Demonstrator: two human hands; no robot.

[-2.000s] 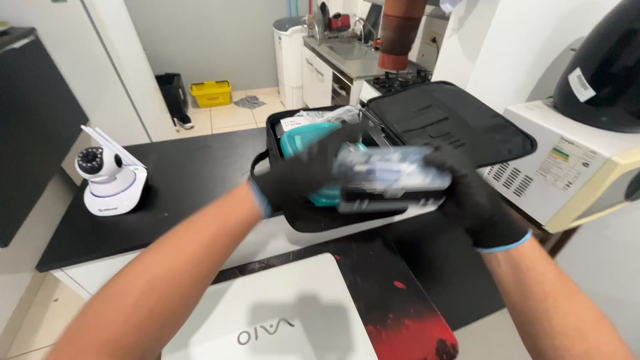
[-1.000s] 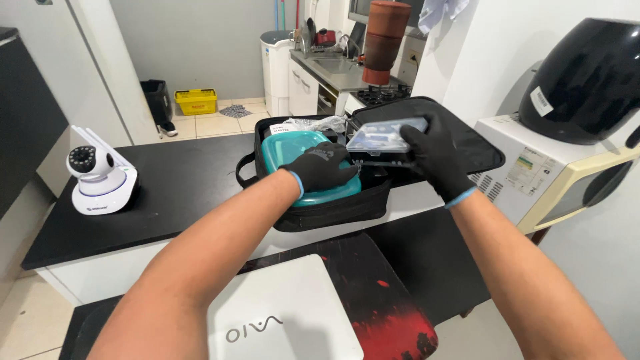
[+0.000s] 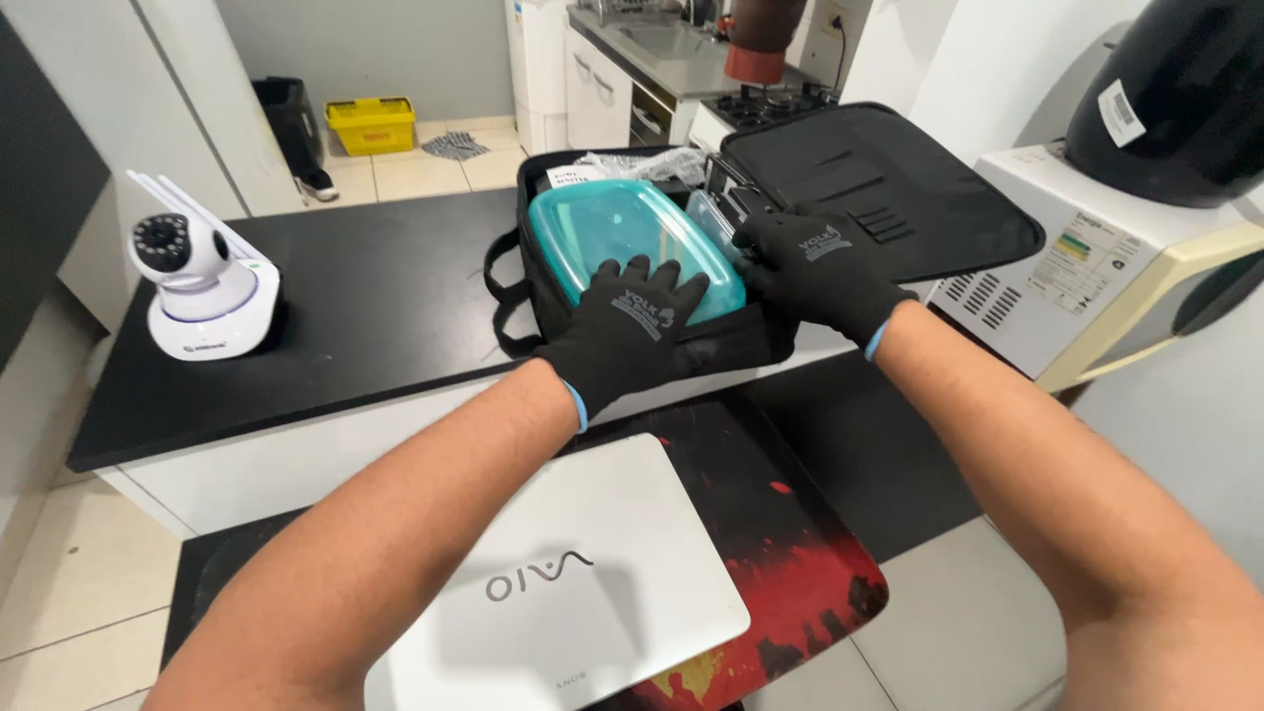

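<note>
A black fabric case [image 3: 736,341] lies on the black counter, its lid [image 3: 889,188] folded back to the right. Inside it sits a teal plastic container with a translucent lid [image 3: 632,232]. My left hand [image 3: 637,321], in a black work glove, rests on the container's near part with fingers spread. At the case's right side, my gloved right hand [image 3: 820,262] has its fingers on a clear plastic box [image 3: 713,222], which stands tilted beside the teal container; the glove hides part of it. Crumpled clear plastic wrap [image 3: 657,166] lies at the back of the case.
A white security camera [image 3: 202,286] stands on the counter at left. Nearer me, a closed white VAIO laptop [image 3: 563,592] lies on a black and red mat [image 3: 790,553]. At right, a microwave [image 3: 1086,257] carries a black appliance [image 3: 1175,99]. A sink and stove are behind.
My right hand has lowered the clear plastic box from above the case's right side down into it. My left hand stays on the teal container, its fingers now more spread.
</note>
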